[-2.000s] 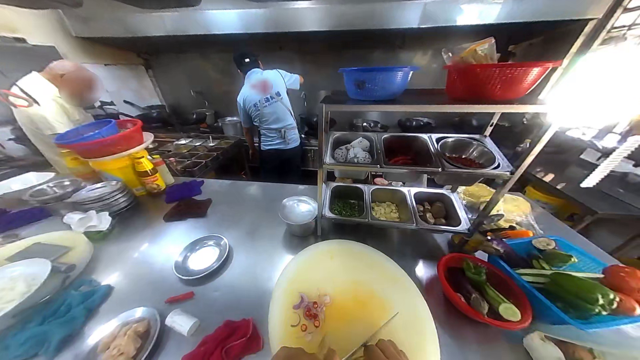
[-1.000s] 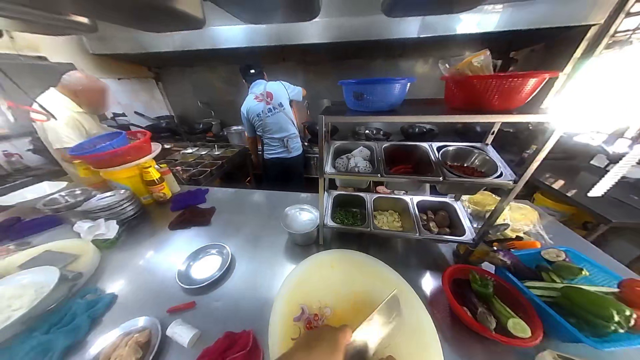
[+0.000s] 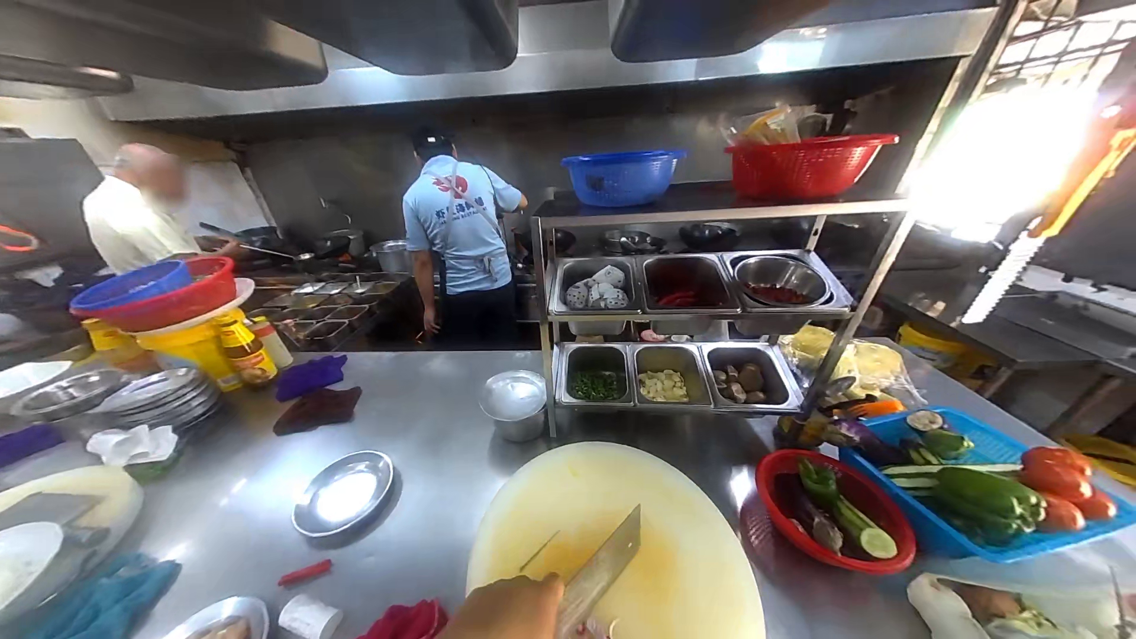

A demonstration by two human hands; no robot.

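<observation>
A cleaver [image 3: 605, 568] lies at an angle over the round cutting board [image 3: 657, 479], its blade tip pointing up and right. My left hand [image 3: 510, 608] comes in at the bottom edge, its fingers against the left side of the blade; what it may hold is hidden. My right hand and the cleaver's handle are out of view. A few small cut pieces [image 3: 596, 628] show beside the blade at the bottom edge. On the board, above my left hand, is a thin dark strip or mark.
Right of the board stand a red basket [image 3: 770, 510] of vegetables and a blue tray [image 3: 941, 541] with peppers and tomatoes. A steel rack [image 3: 710, 209] with ingredient pans and a metal bowl [image 3: 513, 395] are behind. A metal plate [image 3: 306, 506] lies left. Two people stand farther back.
The sliced red and purplish pieces on the board's left part no longer lie there. My left hand has moved from the board's lower middle to its lower left; my right hand has left the view.
</observation>
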